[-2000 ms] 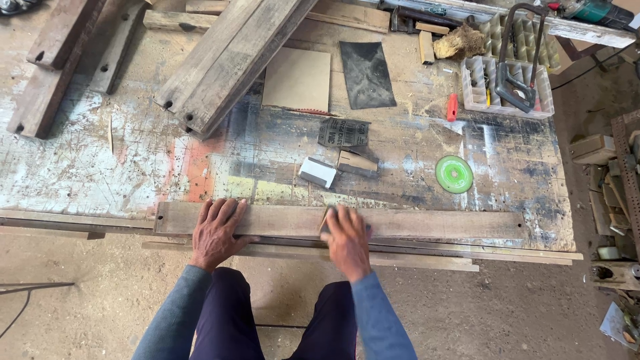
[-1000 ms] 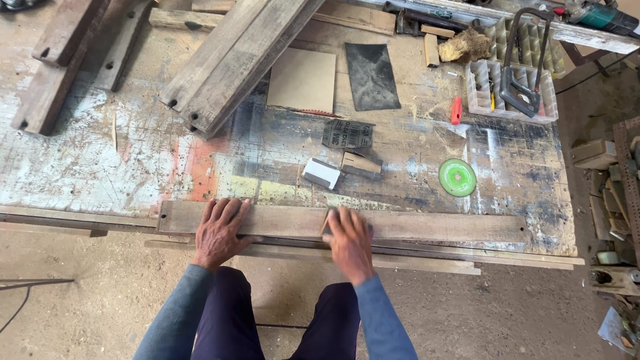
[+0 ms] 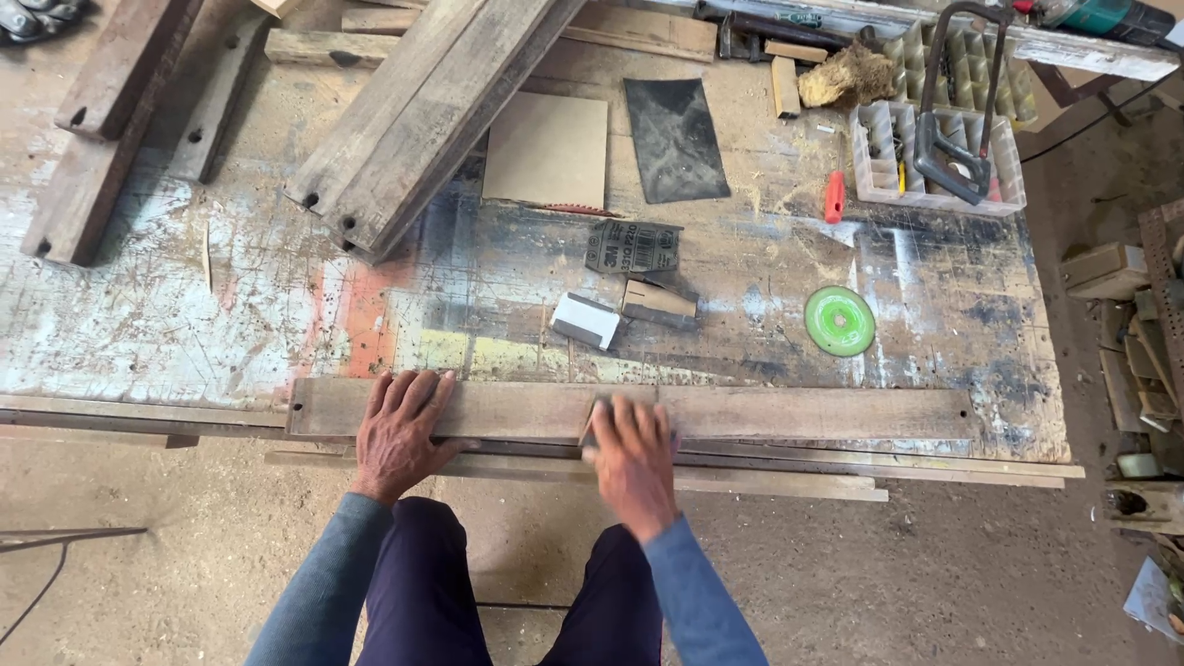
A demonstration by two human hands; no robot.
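Observation:
A long wooden board (image 3: 814, 413) with a hole at each end lies along the front edge of the workbench. My left hand (image 3: 404, 435) presses flat on its left part, fingers on the top face and thumb along the near edge. Around the board's middle, my right hand (image 3: 632, 453) grips a small block that looks wrapped in sandpaper (image 3: 589, 427); the fingers cover most of it. Behind the board lie a white and grey folded piece (image 3: 585, 320), a brown folded piece of abrasive paper (image 3: 659, 304) and a printed grey sandpaper sheet (image 3: 634, 248).
Stacked wooden boards (image 3: 435, 120) slant across the back left. Farther right are a dark abrasive sheet (image 3: 676, 139), a green disc (image 3: 839, 321), a red-handled screwdriver (image 3: 834, 196), and a plastic organizer box (image 3: 939, 199) with a hacksaw (image 3: 953, 157) on it. Thin strips (image 3: 786, 483) run along the front edge.

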